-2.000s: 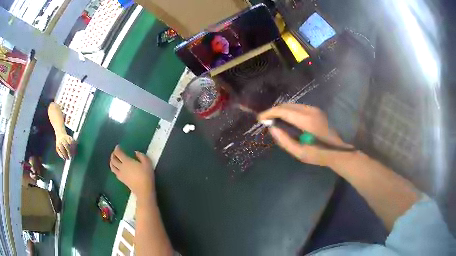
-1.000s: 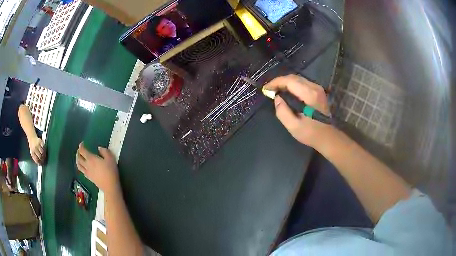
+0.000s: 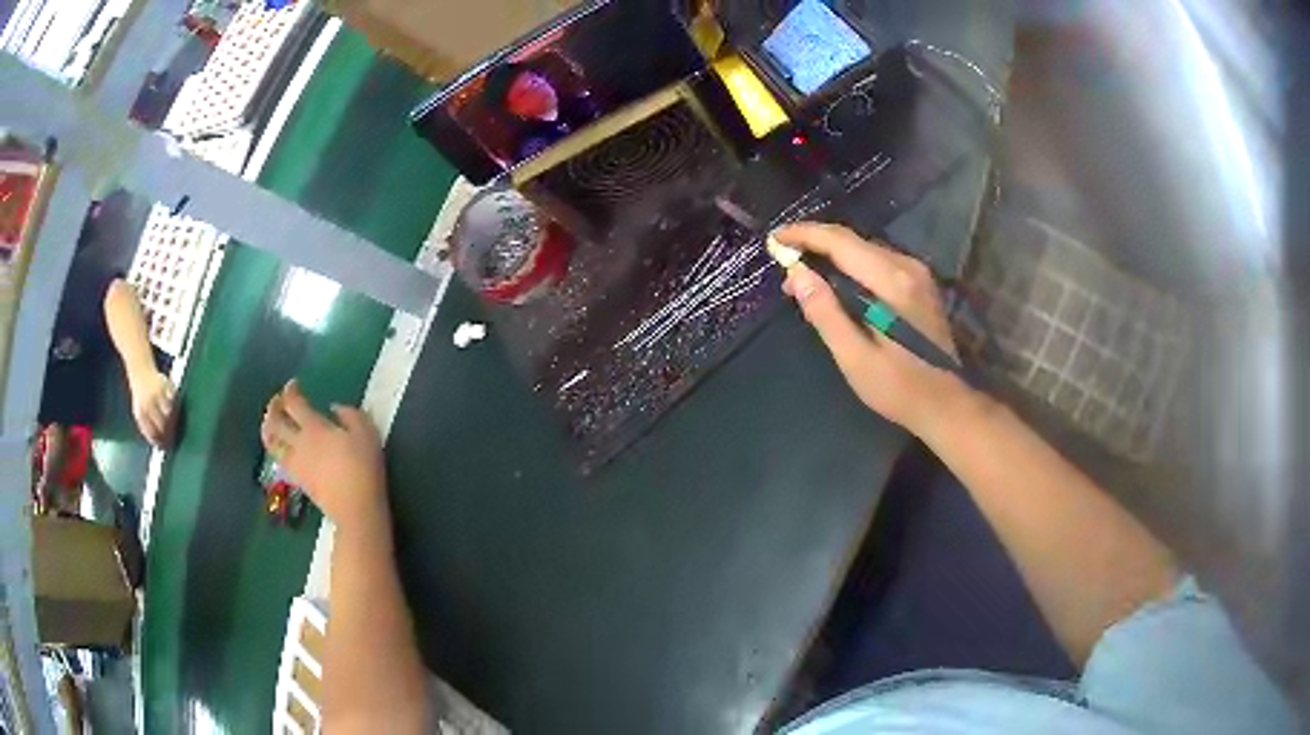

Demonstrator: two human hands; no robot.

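Note:
My right hand [image 3: 876, 323] is closed around the soldering iron [image 3: 884, 320], which has a black handle, green band and cream collar. Its shaft points up and left over the dark solder mat; the tip is hard to make out. My left hand [image 3: 333, 457] is over the green belt, fingers apart and bent. A small dark device with a red part [image 3: 279, 500] lies on the belt just below its fingers and is partly hidden by the hand. I see no clear grip on it.
A red-sided tin [image 3: 510, 247] and white lumps [image 3: 470, 335] are near the belt edge. Solder strands [image 3: 700, 297] lie on the mat. A phone [image 3: 539, 94], a yellow strip [image 3: 750, 98] and a lit station [image 3: 816, 48] stand behind. Another person's hand [image 3: 152, 406] is across the belt.
The view has shifted. The device on the belt has moved up along it, and my left hand's fingers are now at it. My right hand still holds the soldering iron.

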